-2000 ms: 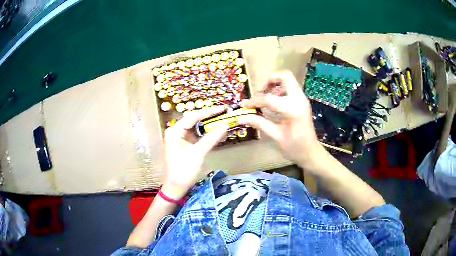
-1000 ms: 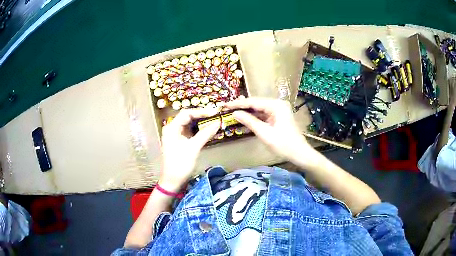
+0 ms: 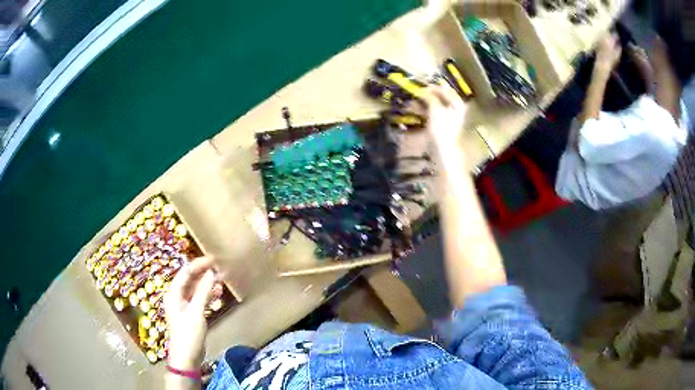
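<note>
My left hand (image 3: 189, 301) is over the lower right part of the battery box (image 3: 222, 278), thumb and fingers apart, with nothing visible in it. The box is packed with upright yellow cells (image 3: 137, 247) and red and dark wires. My right hand (image 3: 445, 114) is blurred and stretched out to the group of black cases with yellow batteries (image 3: 404, 82). Its fingertips are at the cases; whether they grip one is unclear. Another case with a yellow battery (image 3: 459, 78) lies just right of the fingers.
The board box (image 3: 343, 266), with green panels (image 3: 312, 169) and black cables (image 3: 366, 221), stands between my hands. A second box of boards (image 3: 543, 57) is at upper right. A person in a white sleeve (image 3: 625, 148) sits right, near a red stool (image 3: 522, 190). The green belt (image 3: 190, 91) runs behind.
My view has turned right. My hands have separated: the right moved out to the case group, the left stayed over the battery box. The yellow battery piece is no longer between them.
</note>
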